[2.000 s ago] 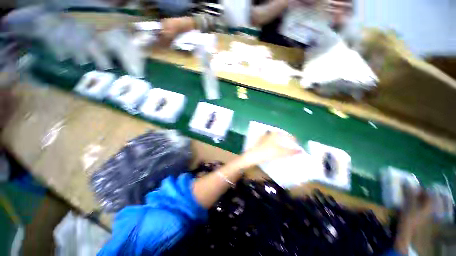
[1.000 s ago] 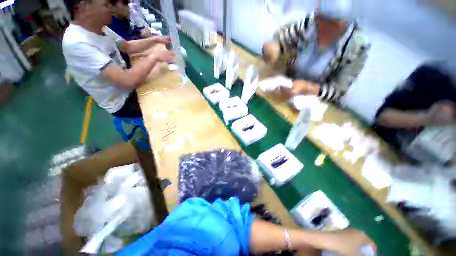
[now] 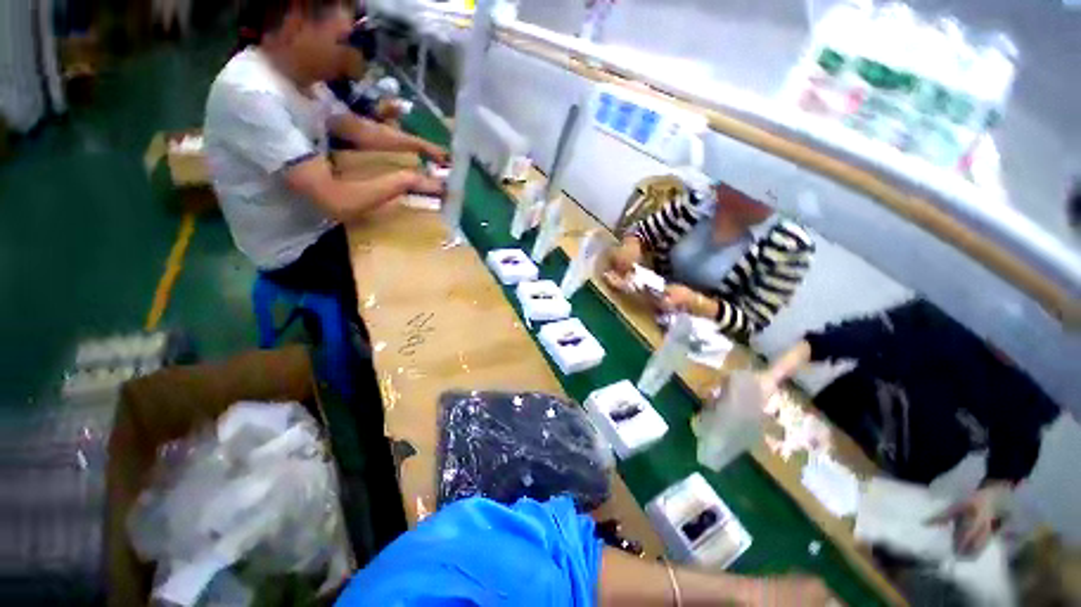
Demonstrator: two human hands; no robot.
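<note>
My left hand [image 3: 788, 592] is at the bottom edge, right of centre, blurred and partly cut off; what it holds cannot be seen. My right hand is out of the picture. Just above my left forearm, an open white box [image 3: 699, 522] with a black cable in it sits on the green belt [image 3: 771, 504]. Another open white box [image 3: 626, 417] with a dark cable sits further up the belt, and several more stand beyond it. A clear bag of dark cables [image 3: 522, 448] lies on the cardboard-covered bench [image 3: 433, 320] behind my blue sleeve.
A carton [image 3: 213, 379] of crumpled clear and white bags [image 3: 243, 504] stands at lower left. Upright pale strips [image 3: 664, 356] line the belt's far side. Two people work across the belt, and one in a white shirt sits further up on the left. White papers [image 3: 830, 484] lie on the opposite bench.
The view has swung up and left along the line. My left hand has slid towards the bottom edge. My right hand, seen two seconds ago, has left the picture.
</note>
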